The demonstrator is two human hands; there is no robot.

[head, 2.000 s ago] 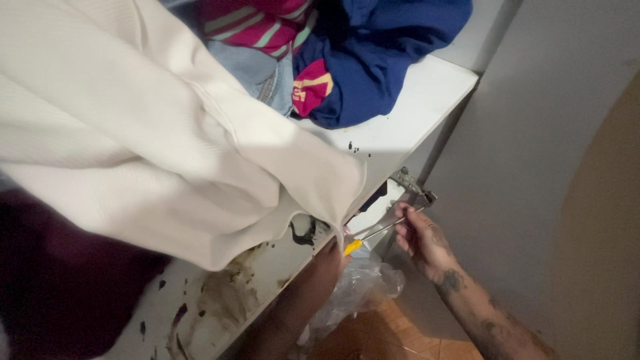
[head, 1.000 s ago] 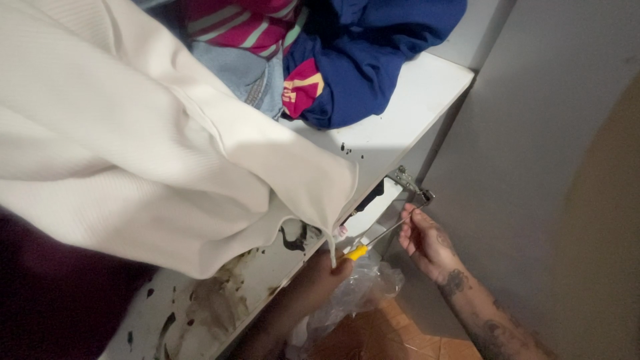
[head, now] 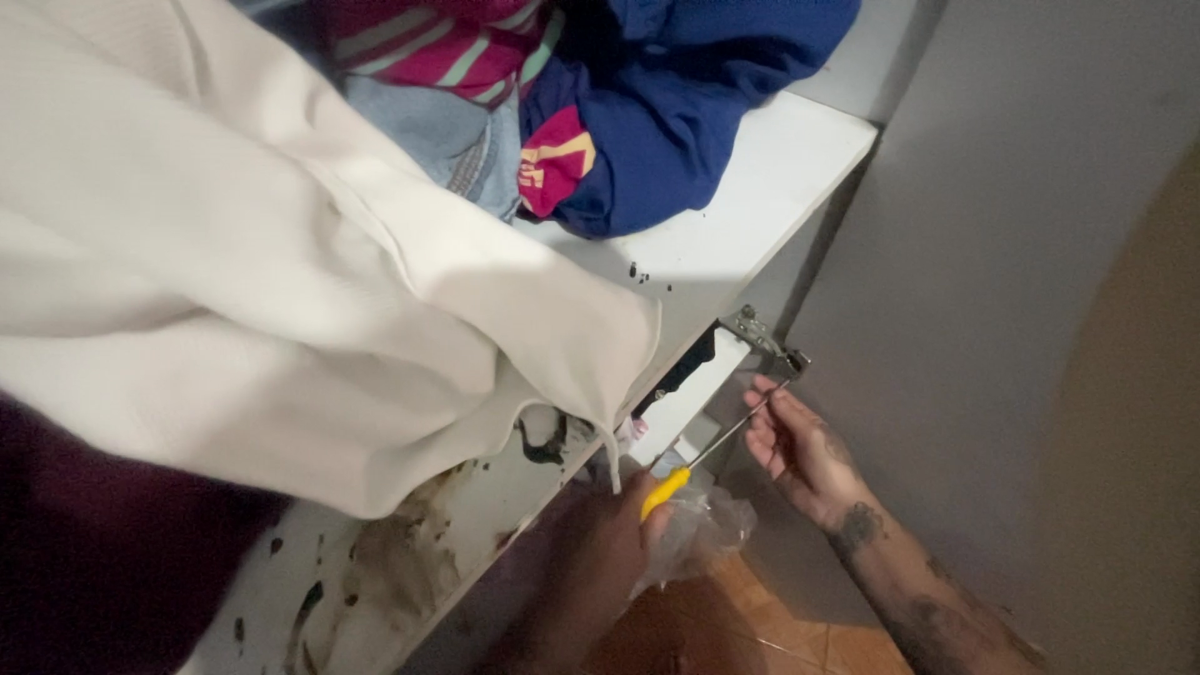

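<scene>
My left hand (head: 637, 525) is closed around the yellow handle of a screwdriver (head: 667, 492), below the edge of a white board. The metal shaft slants up and right to a metal cabinet hinge (head: 795, 361), where its tip appears to meet the hinge's end. My right hand (head: 797, 445), at the tattooed forearm's end, pinches the shaft near that tip with thumb and index finger; its other fingers are loosely curled. The hinge's other end sits on the white furniture beside the board edge. Part of my left hand is dim and blurred.
Cream cloth (head: 375, 309) drapes over the stained white board (head: 797, 178). Behind it lie a blue garment (head: 656, 131), a striped garment and light denim. A grey panel (head: 975, 281) stands at the right. Clear plastic (head: 703, 534) hangs above the orange tiled floor (head: 741, 609).
My left hand and the yellow handle have moved slightly down in the view, so the shaft slants more steeply. My right hand stays by the hinge.
</scene>
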